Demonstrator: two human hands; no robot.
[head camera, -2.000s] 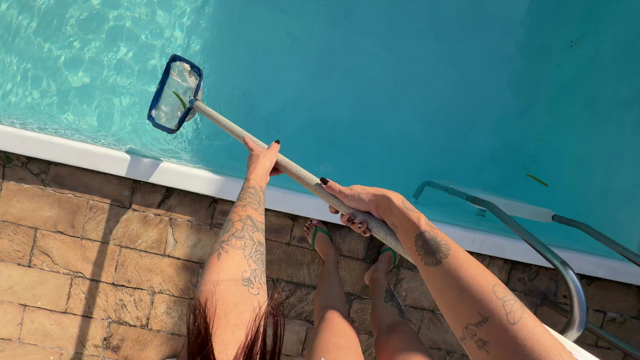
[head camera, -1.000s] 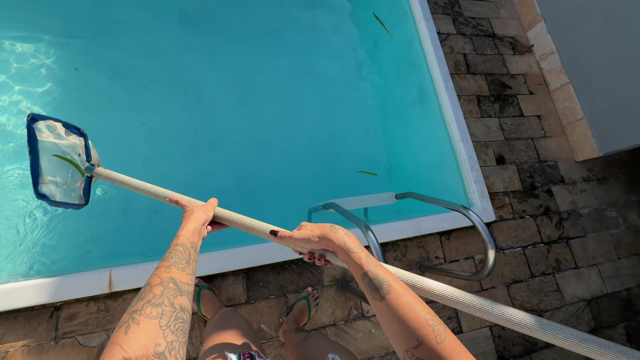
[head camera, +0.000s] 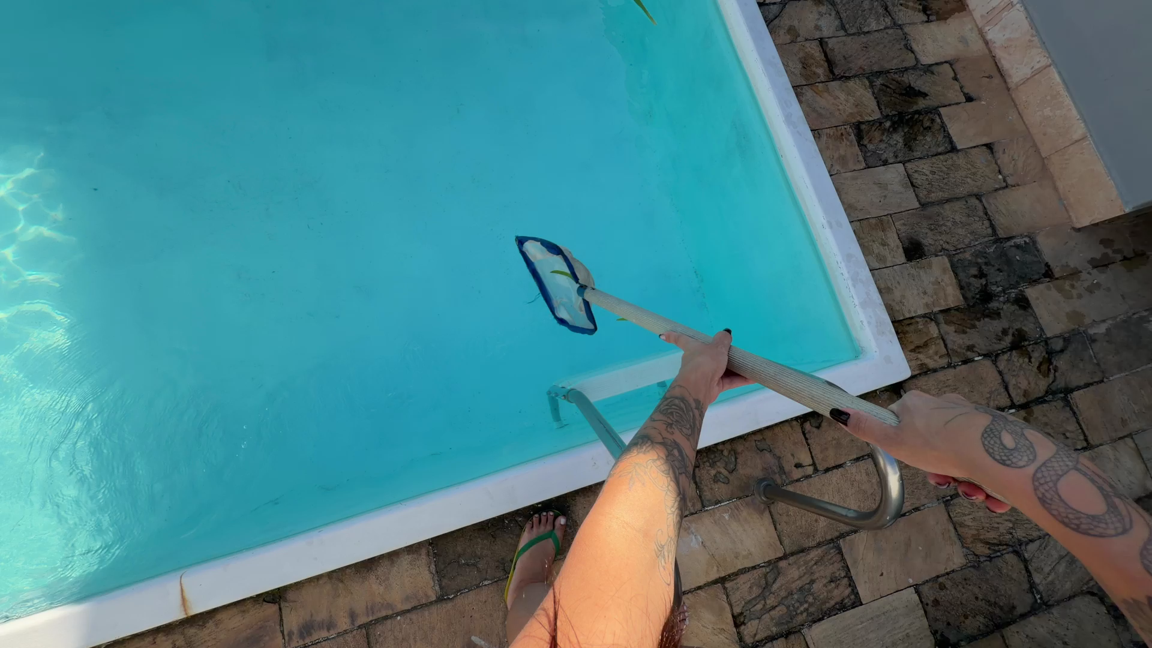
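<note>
My left hand (head camera: 706, 360) is closed around the middle of a ribbed pole (head camera: 783, 378). Lower on the same pole, nearer its end in view, my right hand (head camera: 922, 436) grips it from above. At the pole's far end, a blue-framed pool skimmer net (head camera: 558, 283) is tilted over the pool water (head camera: 360, 225). A green leaf (head camera: 562, 274) lies on the net's mesh. Part of another leaf (head camera: 621, 319) shows just beside the pole near the net.
A metal pool ladder rail (head camera: 886, 490) curves over the white pool edge (head camera: 837, 243) below my hands. Stone paving (head camera: 954, 297) surrounds the corner, with a low wall (head camera: 1066, 135) at upper right. One foot in a flip-flop (head camera: 533, 549) stands by the edge. Another leaf (head camera: 644, 11) is at the top.
The net has swung from the left side of the pool toward the corner by the ladder. Both hands have stayed on the pole. The view has shifted toward the pool's corner.
</note>
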